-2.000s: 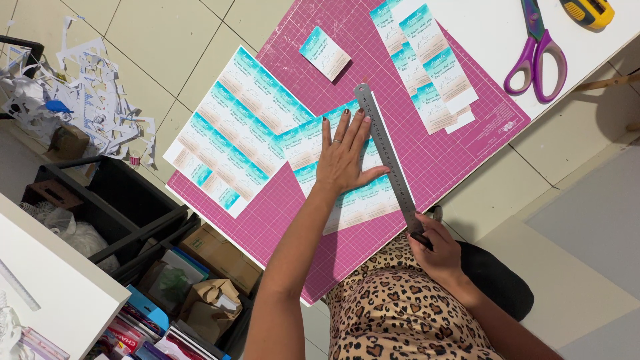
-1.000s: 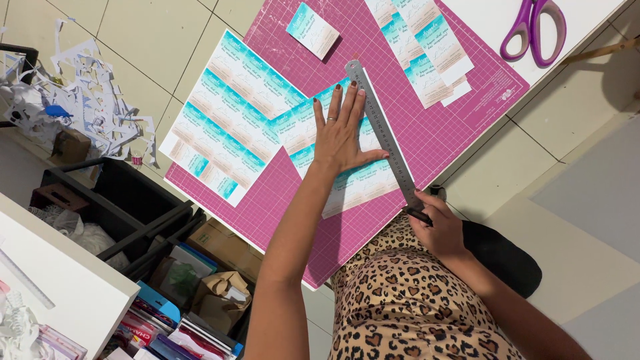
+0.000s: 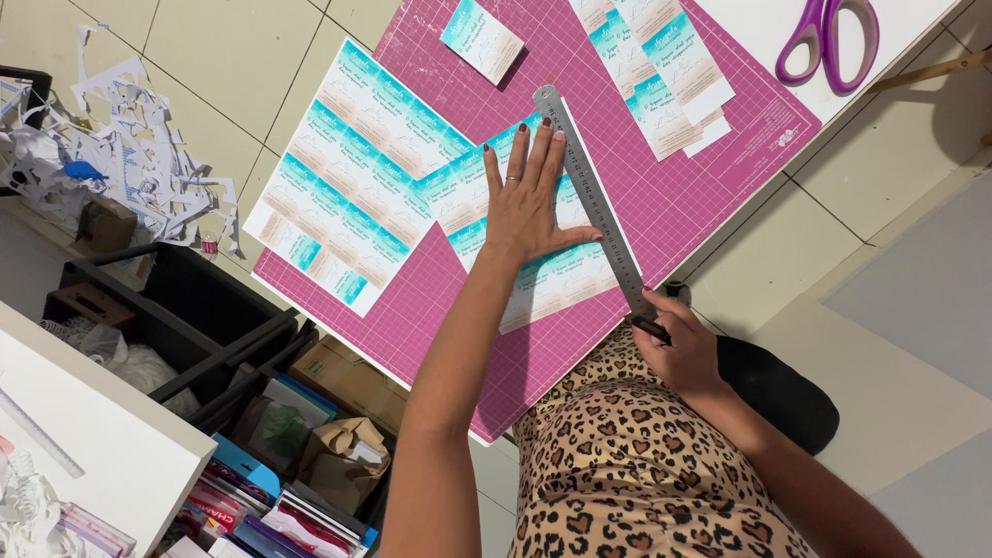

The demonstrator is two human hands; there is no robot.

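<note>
My left hand [image 3: 525, 198] lies flat with fingers spread on a printed card sheet [image 3: 573, 287], its fingertips and thumb at the edge of a steel ruler [image 3: 585, 182]. The ruler runs along the sheet's right side. My right hand [image 3: 682, 345] is at the ruler's lower end, closed around a dark cutter-like tool [image 3: 651, 328]; its tip is hard to make out. A second printed sheet [image 3: 364, 155] lies to the left, partly beneath the first. A pile of cut cards [image 3: 484, 43] and several printed strips [image 3: 659, 77] rest farther up on the pink cutting mat [image 3: 411, 310].
Purple-handled scissors [image 3: 828, 43] lie on the white table at the upper right. Paper scraps [image 3: 139, 155] are heaped at the left, above black crates [image 3: 209, 310]. A white surface [image 3: 93, 387] with another ruler [image 3: 39, 434] stands at the lower left.
My right hand has shifted slightly toward the ruler's lower end. My left hand stays on the sheet. The view has moved a little, and the yellow cutter at the upper right has left it.
</note>
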